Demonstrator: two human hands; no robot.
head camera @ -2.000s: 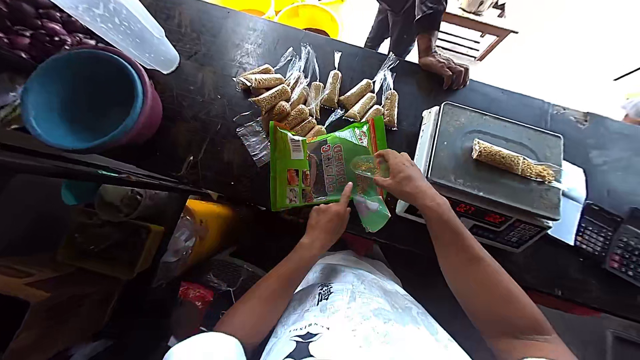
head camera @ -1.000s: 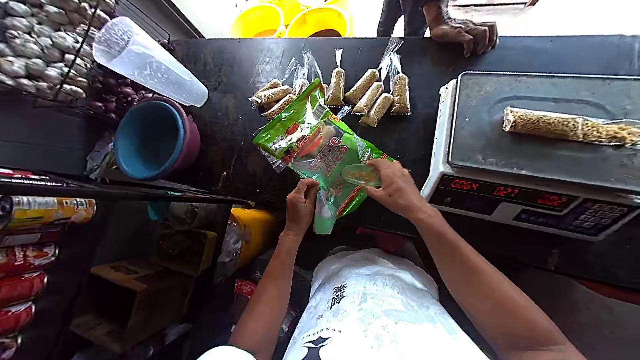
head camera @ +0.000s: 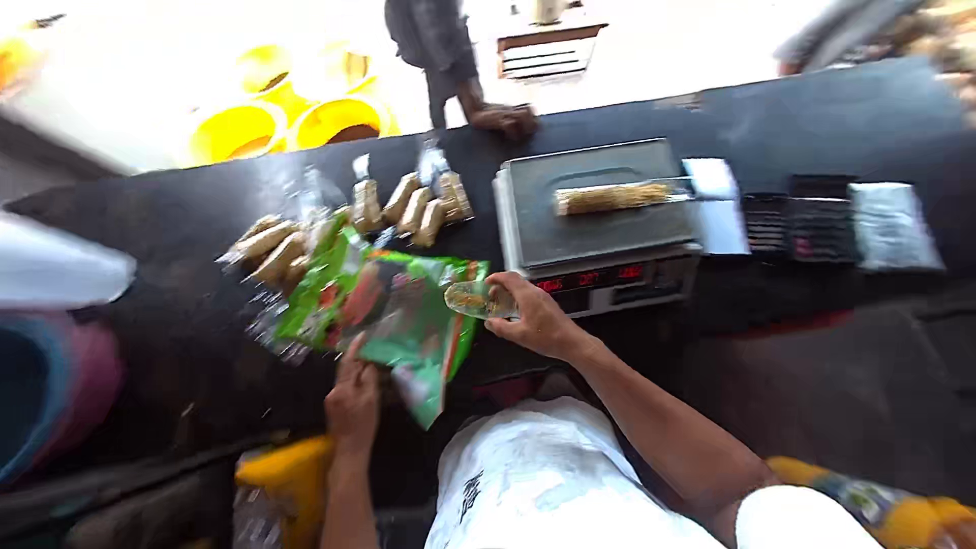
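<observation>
A green printed plastic pouch (head camera: pixel 396 305) lies slanted over the front of the dark counter. My left hand (head camera: pixel 354 400) is at its lower left edge, fingers against the film; whether they pinch it is unclear. In my right hand (head camera: pixel 530 316) is a small clear plastic cup (head camera: pixel 476 299) with some grain-like bits inside, held at the pouch's right edge. Behind the pouch lie tied clear bags of light brown grains (head camera: pixel 415 210). To the right stands a digital scale (head camera: pixel 610 252) with red digits, bearing a clear bag of grains (head camera: pixel 614 198).
A blue tub (head camera: pixel 38 381) and a translucent white plastic container (head camera: pixel 61 263) are at the left. Another person's hand (head camera: pixel 503 120) rests on the counter's far edge (head camera: pixel 610 110). Dark calculator-like items (head camera: pixel 820 225) and a white packet (head camera: pixel 894 225) lie right of the scale. Yellow buckets (head camera: pixel 240 133) stand beyond.
My right hand has moved with the cup from over the pouch to its right edge. The pouch has turned and crumpled. The view has shifted strongly.
</observation>
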